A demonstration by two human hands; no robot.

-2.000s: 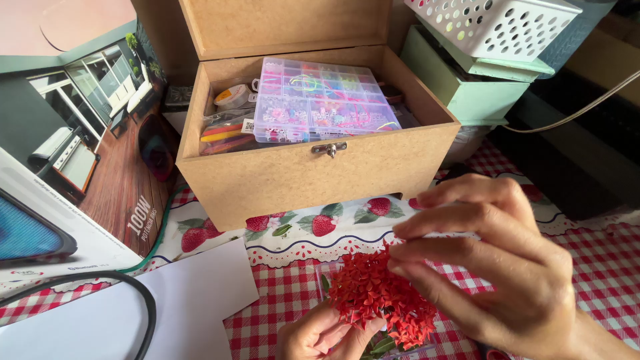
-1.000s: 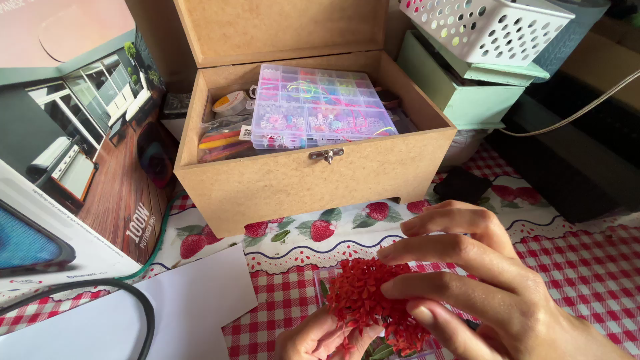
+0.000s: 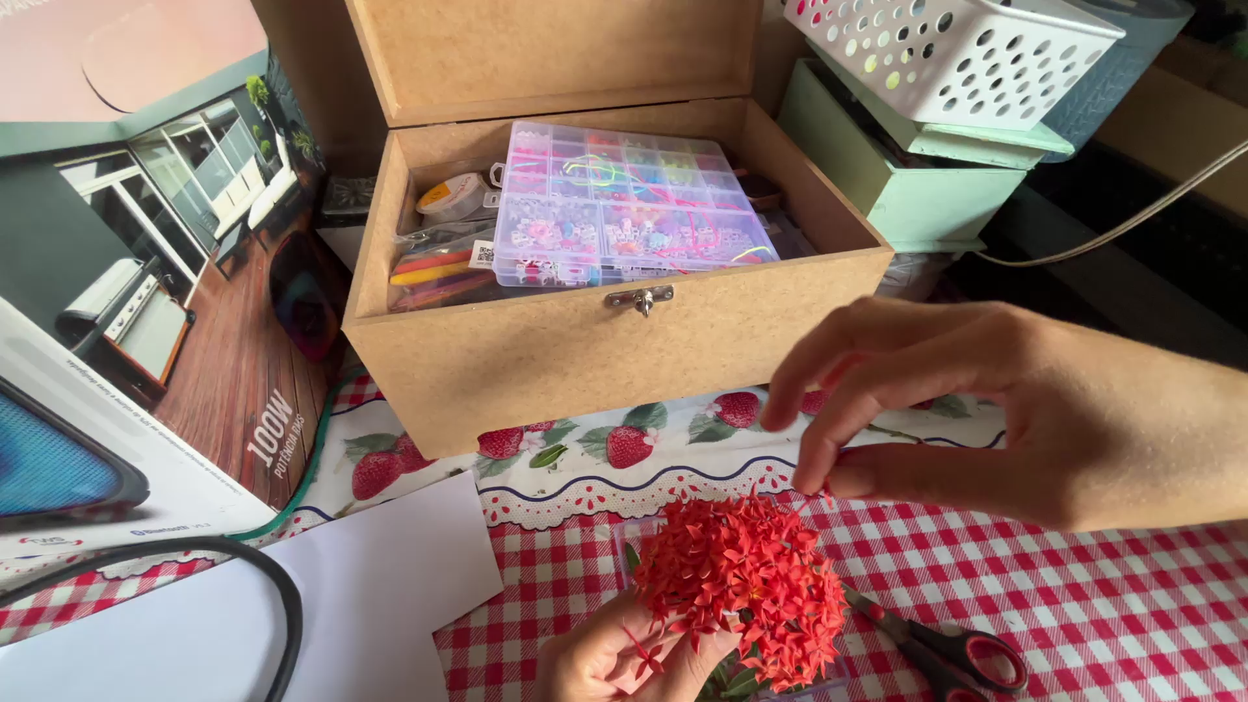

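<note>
My left hand holds a round cluster of small red flowers from below, near the bottom of the view. Green leaves show beneath the blossoms. Just above the cluster's upper right side is my right hand, its thumb and index finger pinched together on a tiny red floret. Under the flowers lies a clear plastic tray or lid, mostly covered. Scissors with black and red handles rest on the checked cloth to the right of the cluster, their blades partly hidden.
An open wooden box stands behind, holding a bead organizer and colored sticks. A printed carton, white paper and a black cable are at left. A white basket tops green boxes at right.
My right hand has moved up off the flower cluster with a floret between its fingertips. The scissors have come into sight beside the cluster. My left hand still holds the flowers.
</note>
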